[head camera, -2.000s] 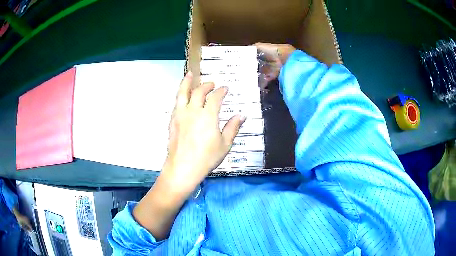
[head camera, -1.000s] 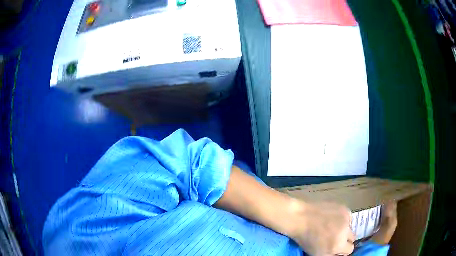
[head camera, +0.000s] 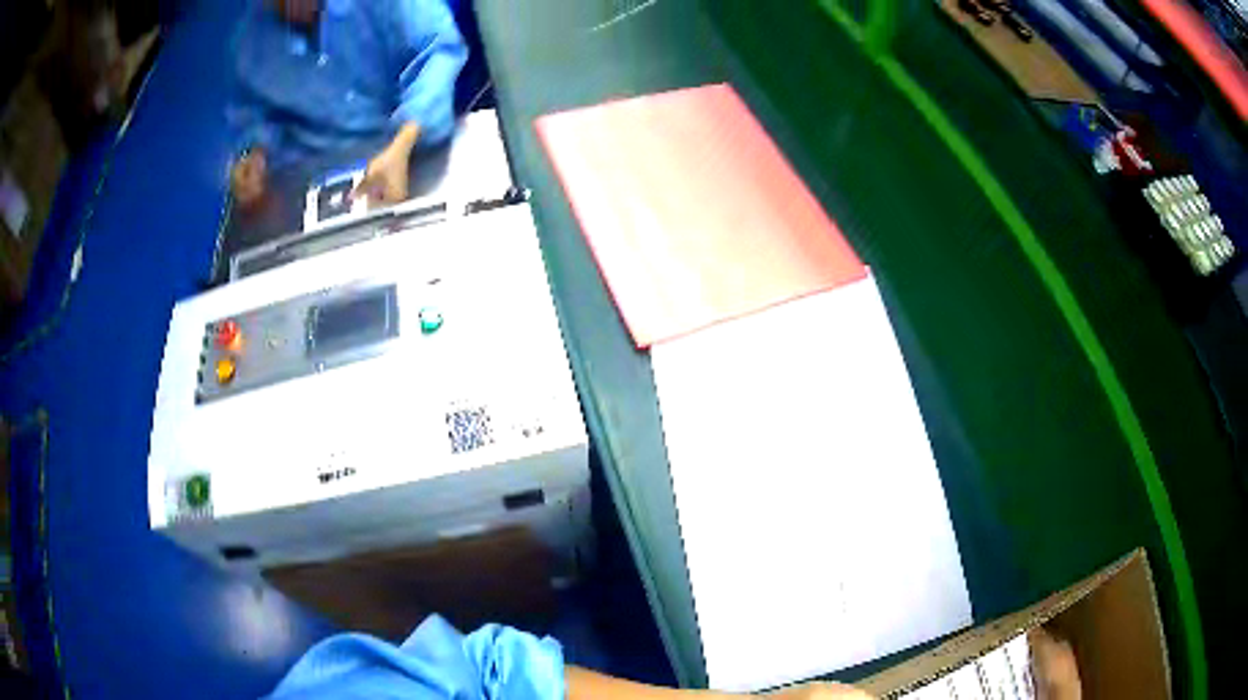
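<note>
The open brown shipping carton is at the bottom right, cut off by the lower edge. White unit boxes stand in a row inside it, only their upper part showing. My right hand is inside the carton at the far end of the row, mostly hidden; its grip cannot be told. My left hand is at the bottom edge just left of the carton, almost wholly cut off, so its fingers do not show.
A white sheet lies left of the carton, with a pink sheet beyond it on the green bench. A white machine stands at the left. A co-worker behind it handles a white box. A parts tray is far right.
The view has swung left and up, bringing in the machine and co-worker. The carton and my hands now sit lower and more cut off. The tape roll is out of view.
</note>
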